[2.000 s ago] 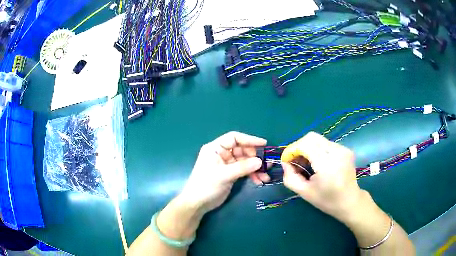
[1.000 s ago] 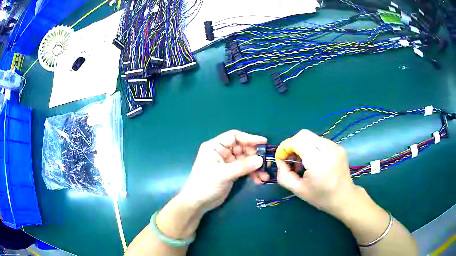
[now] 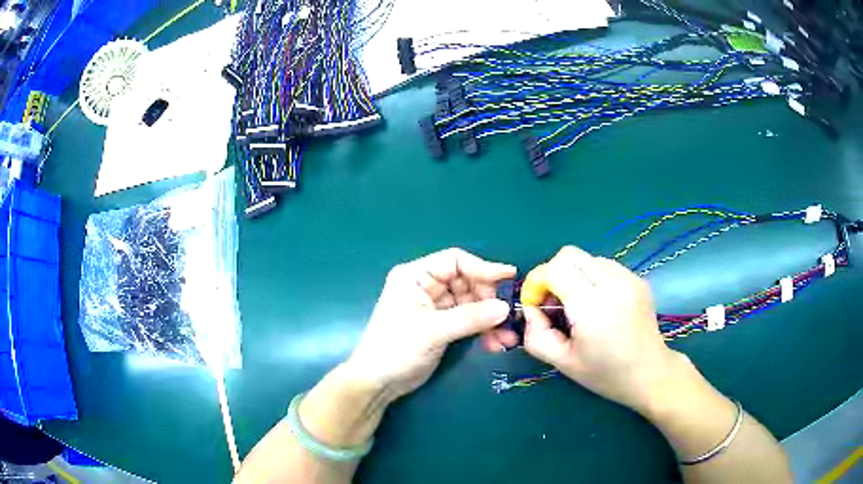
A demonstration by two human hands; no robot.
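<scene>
My left hand (image 3: 431, 307) pinches a black connector housing (image 3: 512, 301) between thumb and fingers. My right hand (image 3: 601, 326), with a yellow-orange finger cot (image 3: 539, 284), pinches a thin pale wire (image 3: 547, 306) right beside the housing. The wire's tip is hidden. The labelled harness branch (image 3: 748, 310) runs right from under my right hand, with several white tags. Blue, yellow-green and black-and-white wires (image 3: 674, 227) curve above it. Loose wires with bare terminals (image 3: 509, 381) lie below my hands.
A clear bag of small black parts (image 3: 151, 279) and blue bins (image 3: 36, 302) are at left. A purple-yellow harness pile (image 3: 298, 71) and a blue-yellow harness pile (image 3: 568, 95) lie above. A white slotted disc (image 3: 112, 81) and a white sheet (image 3: 175, 113) are upper left.
My right fingers have moved left, closer to the housing, and less wire shows between the hands. My left hand has shifted slightly right with the housing.
</scene>
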